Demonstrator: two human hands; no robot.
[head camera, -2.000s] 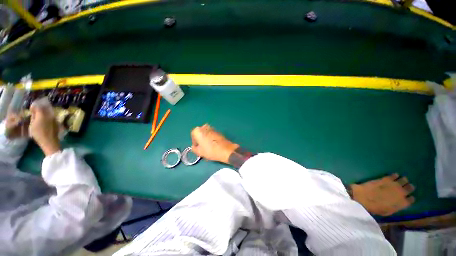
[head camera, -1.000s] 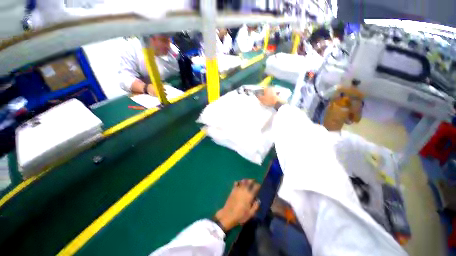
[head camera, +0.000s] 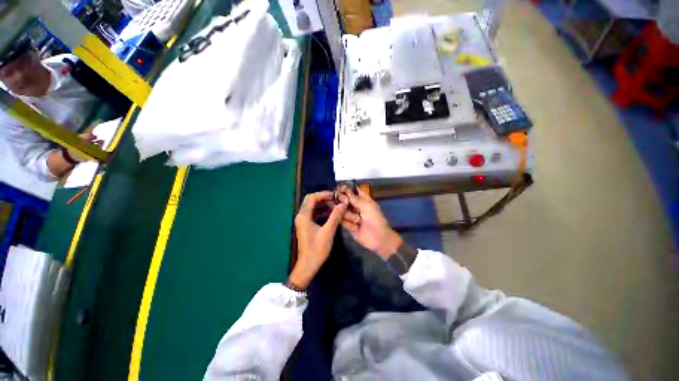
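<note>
My left hand (head camera: 315, 237) and my right hand (head camera: 366, 222) meet just in front of the machine bed's front edge. Between their fingertips they hold a small dark ring part (head camera: 345, 192), mostly hidden by the fingers. Both hands are bare, with sleeves behind them. On the pale machine bed (head camera: 357, 164) sits a black fixture (head camera: 417, 106) with small silvery pieces on it. Small black parts (head camera: 363, 82) lie in a pile to its left, with small silver parts (head camera: 360, 120) below them.
White wrapped trays (head camera: 223, 104) are stacked on the green belt (head camera: 216, 245), with dark rings on top. A teach pendant (head camera: 502, 108) and a red stop button (head camera: 476, 160) are at the bed's right. Another person (head camera: 45, 111) works across the belt at left. Another white stack (head camera: 28, 305) lies lower left.
The view has turned towards the machine bed. My right hand has left the white stack and my left hand has left the belt. Both are now together, holding the ring part.
</note>
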